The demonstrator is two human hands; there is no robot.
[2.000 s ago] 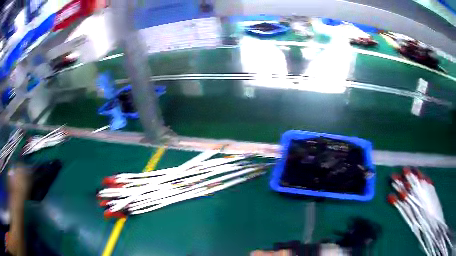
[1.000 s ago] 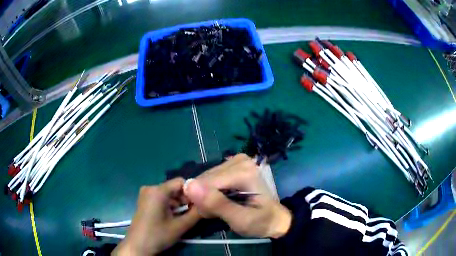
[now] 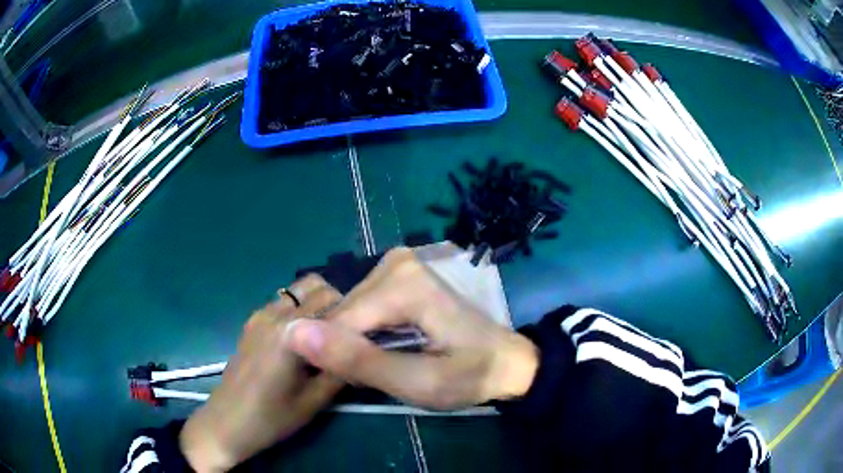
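Note:
A white twin-leg cable with a red and black connector at its left end runs under my hands. My left hand is closed around the cable's middle, with a ring on one finger; what its fingertips pinch is hidden. My right hand is against the left fingertips and holds a slim dark pen-like tool in its curled fingers. Part of a black fixture and a pale pad show beside and under my hands. A loose pile of small black parts lies just beyond the pad.
A blue tray heaped with black parts stands straight ahead. A left bundle of white cables has red ends toward me. A right bundle has red connectors pointing away. A blue bin sits below the bench edge at right.
Since one second ago the view has tilted down slightly, so the tray and bundles sit higher. My hands have moved closer together, right hand over left fingertips. Two seconds ago the view faced farther ahead.

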